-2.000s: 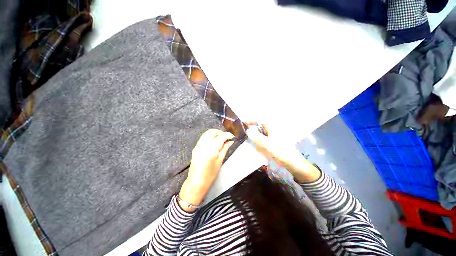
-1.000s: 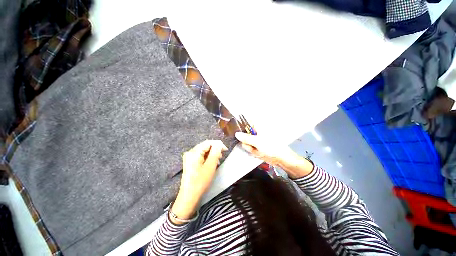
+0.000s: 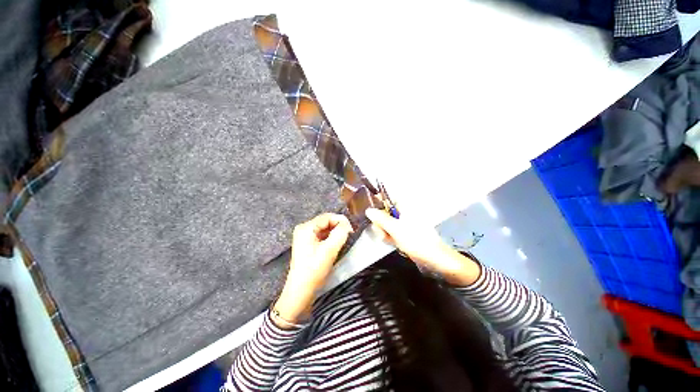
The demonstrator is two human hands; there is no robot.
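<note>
A plaid skirt lies inside out on the white table, its fuzzy grey face point(image 3: 176, 176) up and a brown-orange plaid band point(image 3: 311, 115) along its right edge. My left hand point(image 3: 316, 245) is at the skirt's near right corner, thumb and fingertips pinched together; whether they hold a thread or cloth is too small to tell. My right hand point(image 3: 411, 237) is just right of the same corner, its thumb at the band's end. It holds thread snips point(image 3: 390, 205), with small blades and a dark blue and yellowish grip mostly hidden by the hand.
White table point(image 3: 430, 99). A plaid heap point(image 3: 96, 57) lies at the far left, a navy garment with small-check trim point(image 3: 646, 19) at the far right. Beyond the table's right edge are grey garments point(image 3: 641, 142), a blue cover point(image 3: 614, 222) and a red stool point(image 3: 652, 329).
The snips now show beside my right hand, blades pointing away. My left hand has drawn back a little from my right hand. The skirt and table have shifted slightly in view.
</note>
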